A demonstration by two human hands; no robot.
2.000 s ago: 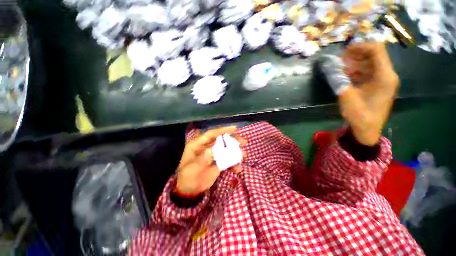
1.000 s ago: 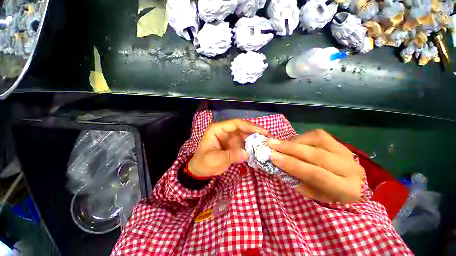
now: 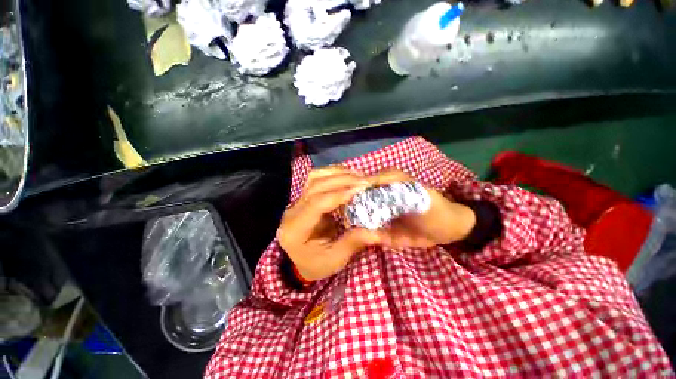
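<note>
My left hand (image 3: 317, 228) and my right hand (image 3: 443, 220) are together above my lap. Between their fingers is a crumpled white piece (image 3: 365, 210), partly hidden. A speckled white-and-grey wrap (image 3: 404, 198) lies across the right-hand fingers against it; I cannot tell exactly where wrap and piece meet. On the bench, a single white ruffled piece (image 3: 325, 76) lies nearest the edge, with several more (image 3: 258, 44) behind it. A translucent bottle with a blue tip (image 3: 424, 43) lies on its side to their right.
The dark bench (image 3: 244, 126) curves across above my lap. Pale yellow tape scraps (image 3: 170, 48) are stuck on it. A metal bowl's rim (image 3: 26, 148) shows at the far left. A black crate (image 3: 236, 248) with clear plastic bags (image 3: 181, 255) is lower left. A red stool (image 3: 619, 229) is at the right.
My right hand came down from over the bench to meet my left. Since then it has turned, so the speckled wrap faces up. The view has shifted, and the tan-ended heap is almost out of frame.
</note>
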